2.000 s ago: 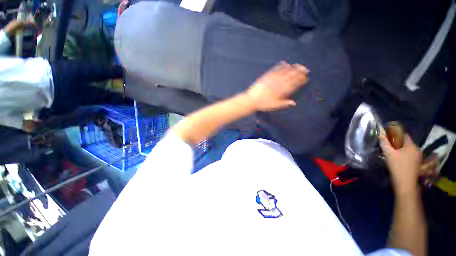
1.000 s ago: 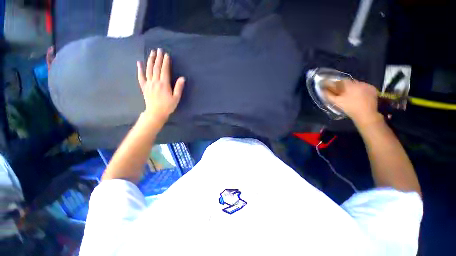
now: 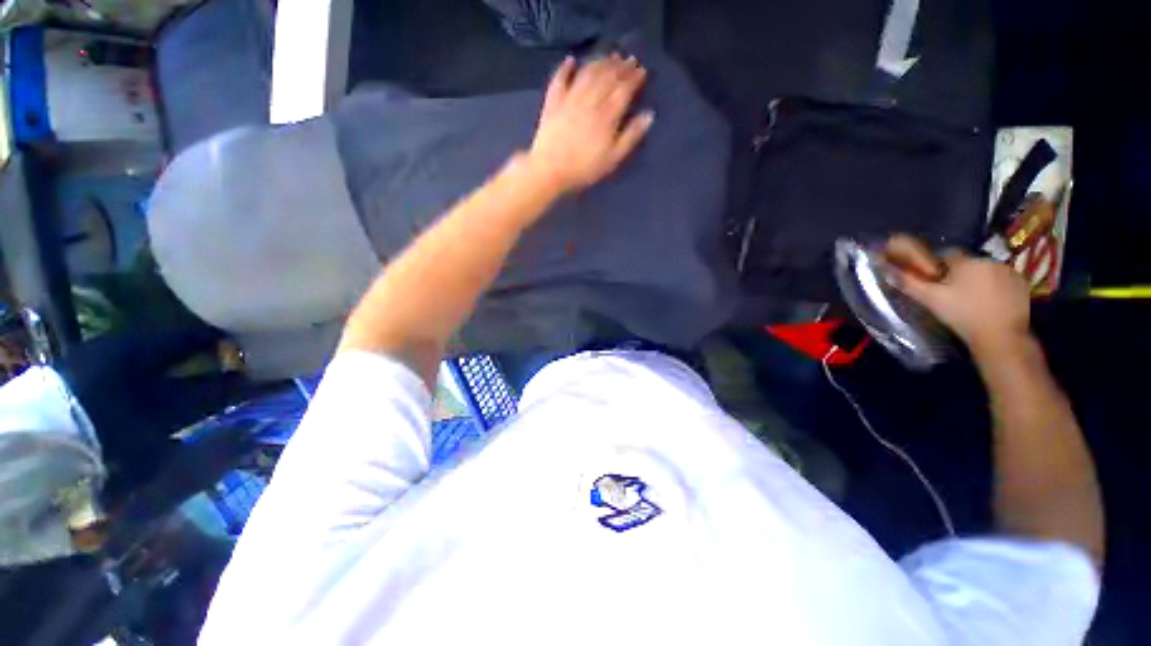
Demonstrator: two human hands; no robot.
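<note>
A dark grey garment (image 3: 442, 158) lies over the narrow padded board, whose lighter rounded left end (image 3: 259, 227) shows bare. My left hand (image 3: 590, 124) rests on the garment near its far edge, fingers spread, holding nothing that I can see. My right hand (image 3: 978, 297) grips the handle of the silver steam iron (image 3: 881, 303), right of the board. The iron is tilted, near the front edge of a flat black pad (image 3: 858, 189), and off the garment. Whether it touches the pad is hard to tell.
A pale plate with dark and red items (image 3: 1058, 189) lies at the right, by the yellow hose (image 3: 1121, 293). White strips lie at far left (image 3: 303, 63) and far right (image 3: 900, 38). Crumpled dark cloth (image 3: 549, 19) is behind. A red object (image 3: 814, 338), blue crates (image 3: 486, 389) and a person's sleeve (image 3: 44, 423) are nearer.
My left hand has moved right and away from me across the garment since one second ago. The iron in my right hand has shifted slightly right and nearer to me.
</note>
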